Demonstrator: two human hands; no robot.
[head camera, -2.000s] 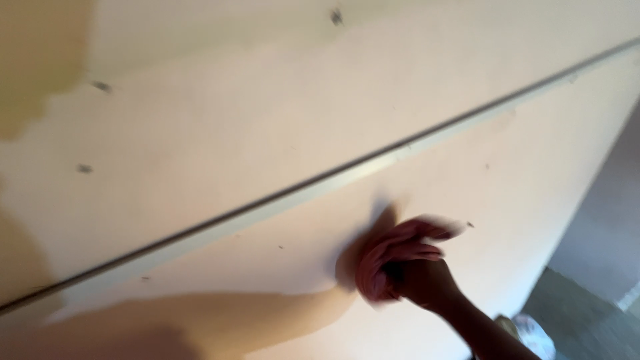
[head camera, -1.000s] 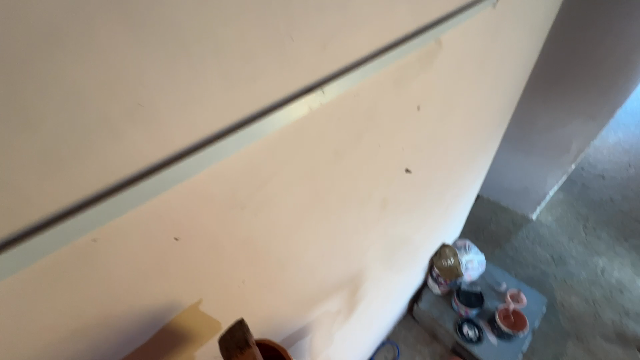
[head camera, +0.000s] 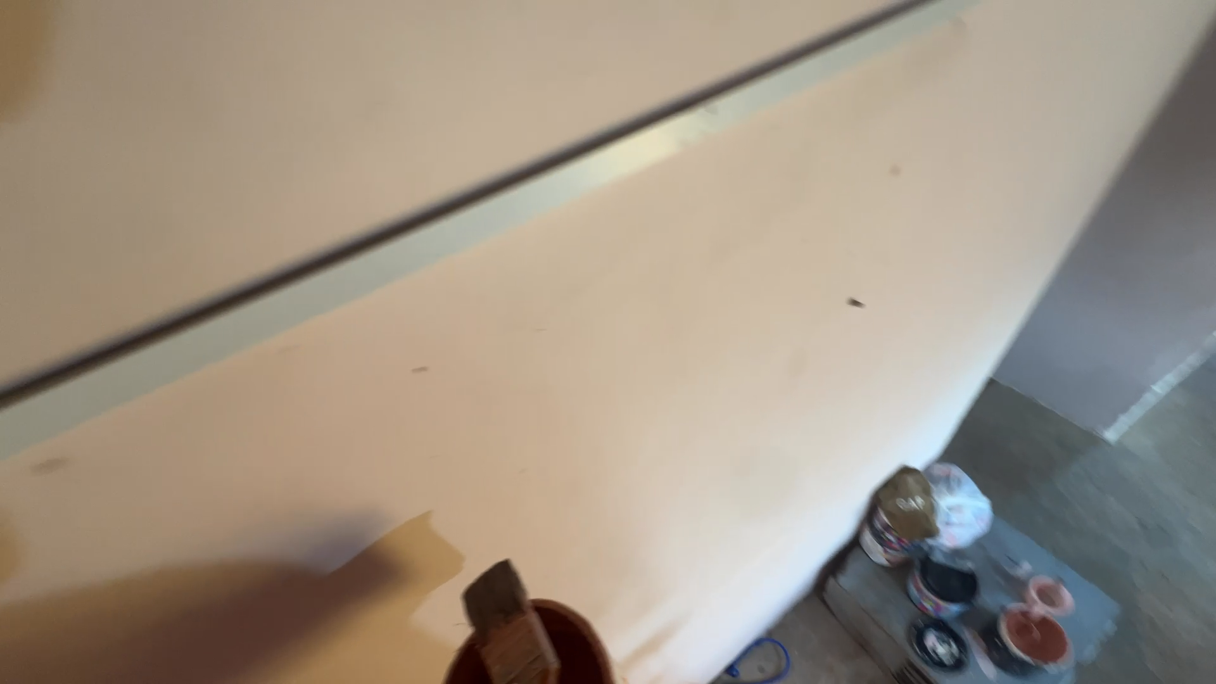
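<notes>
Neither of my hands shows in the head view now. At the bottom edge, a reddish-brown round container (head camera: 584, 641) is partly in view, with a flat wooden-looking tool (head camera: 513, 646) with a dark, broad end lying across its opening; what holds them is hidden. Behind them is a large pale peach wall panel (head camera: 617, 380), crossed diagonally by a thin dark strip (head camera: 408, 223) with a pale band under it. A darker tan patch (head camera: 418, 556) and a shadow lie on the panel's lower left.
Down at the right, a grey low platform (head camera: 855, 608) bears a container with reddish contents (head camera: 1035, 638), a dark-topped tub (head camera: 942, 581), a round lid (head camera: 938, 646) and plastic-wrapped containers (head camera: 958, 508). A blue cord loop (head camera: 765, 657) lies on the floor beside the wall.
Two seconds ago a hand held a pink-red cloth at the panel; hand and cloth have left the view. The container and flat tool have since appeared at the bottom. The view has shifted.
</notes>
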